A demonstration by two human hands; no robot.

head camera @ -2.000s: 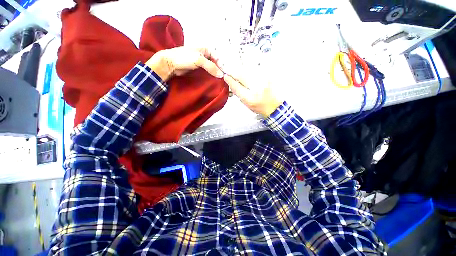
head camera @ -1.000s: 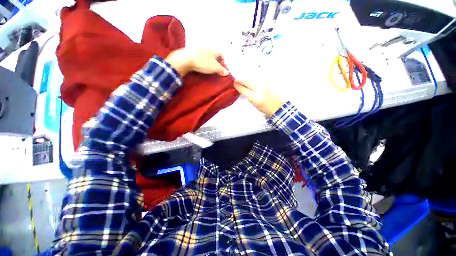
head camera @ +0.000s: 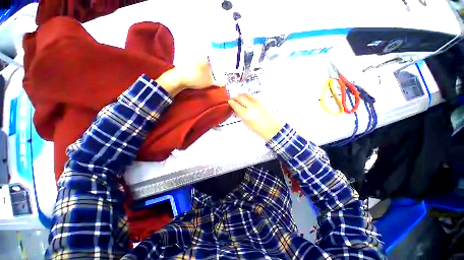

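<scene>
A rust-red knit garment piece [head camera: 86,71] lies in a large heap left of the needle, with its narrow end reaching the presser foot area [head camera: 243,80]. My left hand [head camera: 191,75] lies on the fabric beside the needle; its fingertips are washed out by glare. My right hand [head camera: 252,116] pinches the fabric's right edge with thumb and fingers, just in front of the presser foot. The exact stitching spot is too bright and small to read.
Scissors [head camera: 342,96] with yellow and orange-red loops lie right of my right hand. Dark blue cord [head camera: 370,114] hangs over the ruler-marked table edge [head camera: 193,176]. The white machine head [head camera: 315,38] spans the back. Darker red cloth [head camera: 86,7] lies at the far left. Blue bins are below.
The view has tilted up, showing more of the machine head. The fabric end and both hands are now closer to the presser foot. My left hand lies flatter on the fabric.
</scene>
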